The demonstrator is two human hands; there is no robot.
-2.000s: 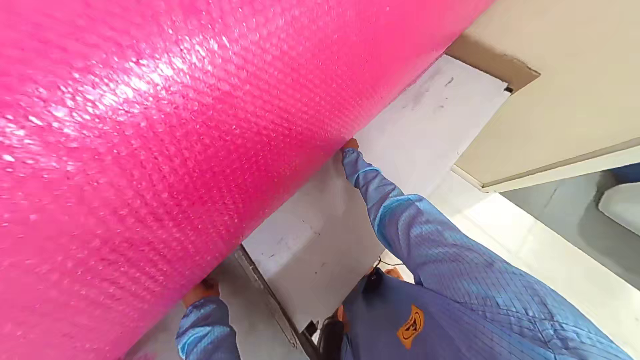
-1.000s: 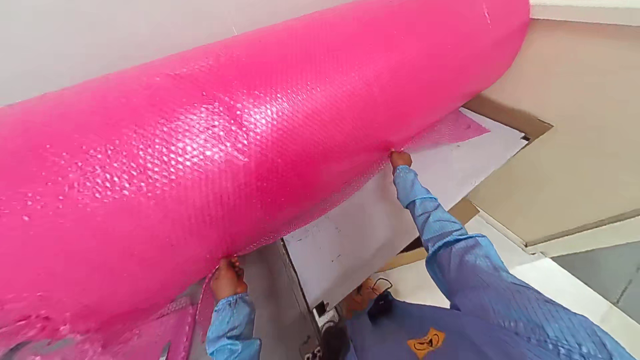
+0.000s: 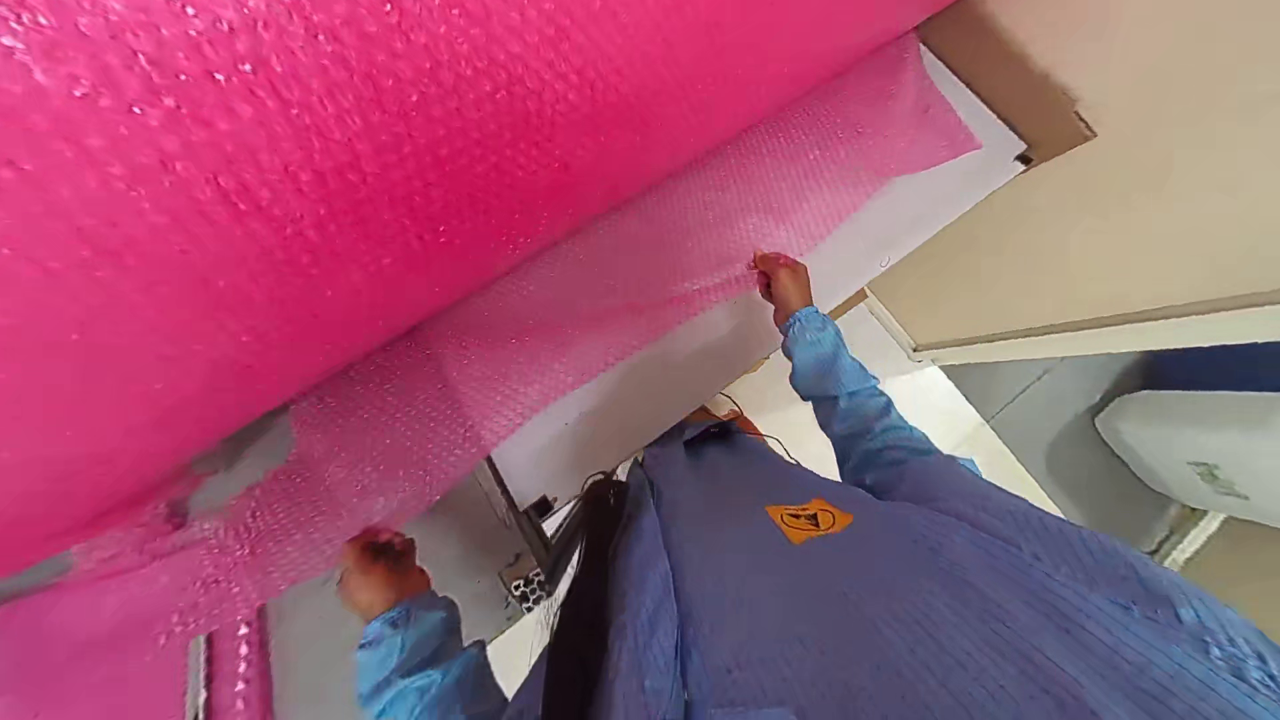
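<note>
A large roll of pink bubble wrap [image 3: 420, 170] fills the upper left of the head view. From beneath it comes a loose pink bubble wrap sheet [image 3: 600, 290], translucent, with an uneven front edge. My right hand [image 3: 782, 285] pinches that edge near the middle of the view. At the lower left, my left hand [image 3: 380, 572] is closed at the same edge, slightly blurred, its fingertips partly hidden. Under the sheet lies a white board [image 3: 640, 385], whose right end shows beyond the wrap.
A beige panel [image 3: 1130, 200] stands at the right, beside a brown cardboard piece [image 3: 1010, 85]. Below the board's left end is a dark metal frame edge [image 3: 520, 510]. A white rounded object [image 3: 1190, 445] is at the far right. More pink wrap hangs at the lower left.
Both hands have drawn the sheet's edge out from under the roll towards my body. Much more of the loose sheet now shows over the white board. The view has shifted.
</note>
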